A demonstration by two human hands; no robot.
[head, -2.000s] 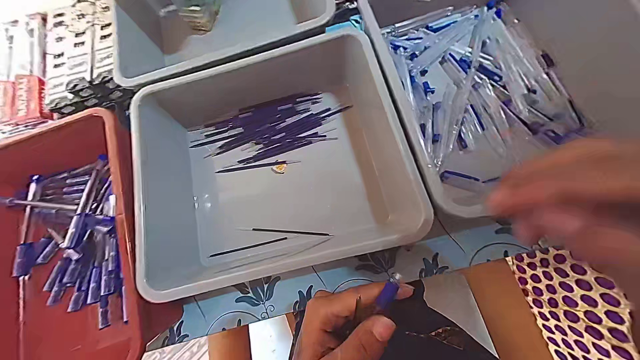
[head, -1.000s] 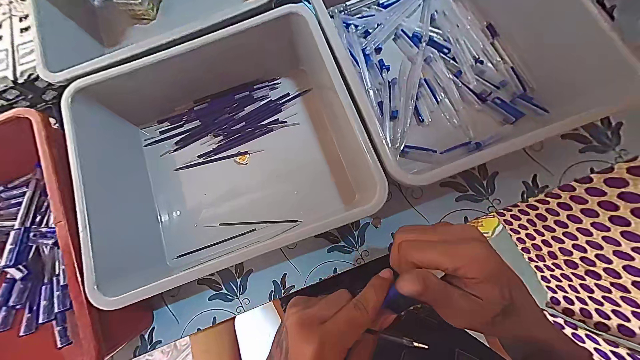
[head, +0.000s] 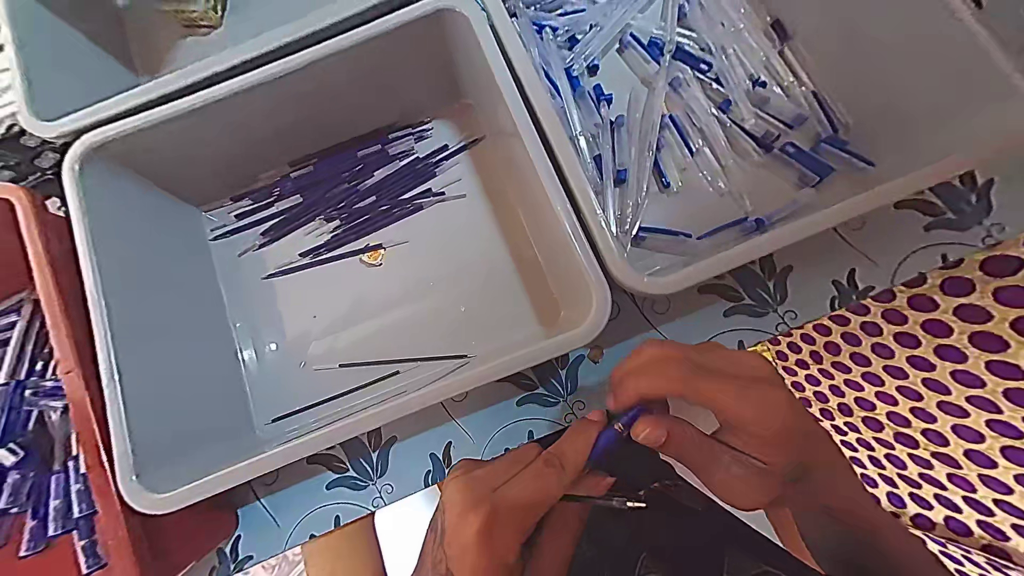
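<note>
My left hand is closed around a blue pen part, with a dark pen refill sticking out below its fingers, metal tip to the right. The thumb and fingers of my right hand pinch the upper end of the same blue part, so both hands meet there. Beyond them, a grey plastic tray holds a pile of dark blue refills, with a few thin refills lying apart near its front wall. Clear pen barrels with blue pieces fill part of another grey tray.
At the left edge, a red plastic tray holds blue and clear pens. A further grey tray is at the upper left. Floral cloth covers the table edge. Purple-dotted fabric lies beside my right forearm.
Two seconds ago my right hand was blurred by the right tray; it has since come to my left hand, and both now touch the blue part. The view has shifted.
</note>
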